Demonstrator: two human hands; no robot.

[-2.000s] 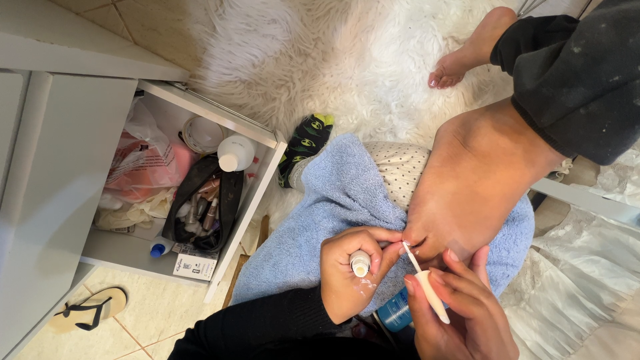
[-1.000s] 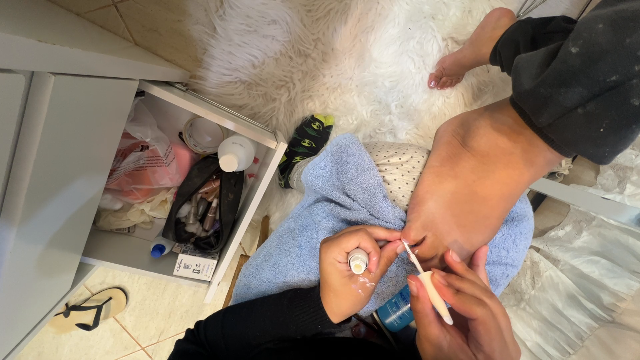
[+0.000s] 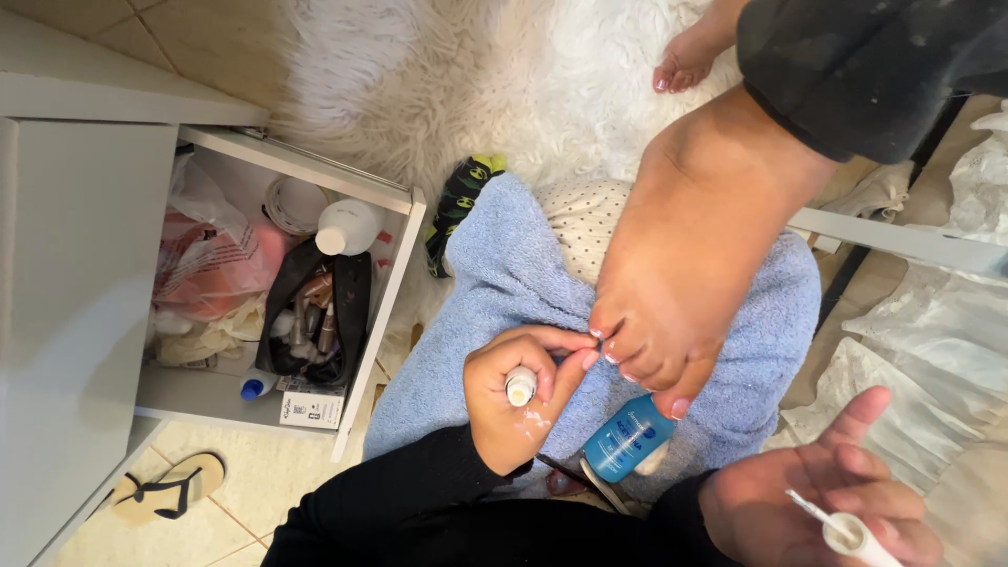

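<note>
My left hand holds a small uncapped nail polish bottle in its curled fingers, its mouth facing up. White smears mark the skin beside it. Thumb and forefinger of that hand meet at the small toe of a person's bare foot, whose toenails have whitish tips. At the lower right, my right hand holds the white polish cap with its brush, away from the foot, palm up with thumb spread. A blue acetone bottle stands below the toes.
A blue towel lies under the foot over dotted fabric. At left an open drawer holds a white bottle, a black pouch and plastic bags. A flip-flop lies on the tiles. The other foot rests on a white shaggy rug.
My right hand has moved from the toes to the lower right with the brush, uncovering the blue bottle. My left hand remains by the small toe with the polish bottle.
</note>
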